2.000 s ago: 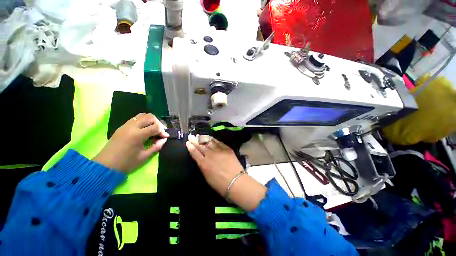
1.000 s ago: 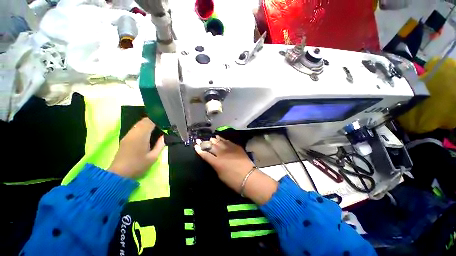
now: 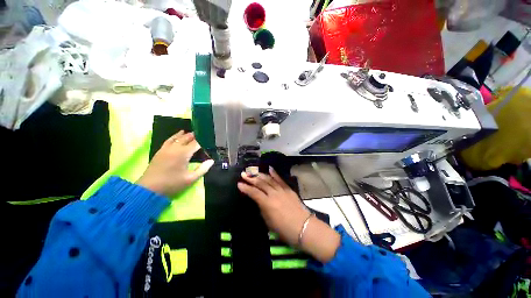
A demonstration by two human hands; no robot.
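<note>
A black and neon-green garment piece [image 3: 186, 204] lies under the white sewing machine head [image 3: 291, 105]. Its lower part shows white lettering, a yellow-green hat and neon stripes [image 3: 288, 263]. My left hand [image 3: 174, 163] lies on the cloth left of the needle area, thumb and fingers apart, fingertips near the presser foot [image 3: 226, 165]. My right hand [image 3: 276, 204] lies on the black cloth right of the foot, fingertips pressing it, with a ring and bracelet. Whether either hand pinches the cloth is hard to see. The needle is too small to make out.
Dark-handled scissors [image 3: 410, 206] lie right of the machine beside a grey tray [image 3: 448, 201]. Thread cones [image 3: 161, 36] and white crumpled bundles [image 3: 87, 41] are behind on the left. A red shiny sheet [image 3: 384, 35] is behind the machine. A dark blue bag [image 3: 460, 256] is at lower right.
The camera view has shifted. My left thumb and fingers are spread wider than at first. The right hand has slid slightly back from the foot, and the black cloth and stripes beneath it have shifted.
</note>
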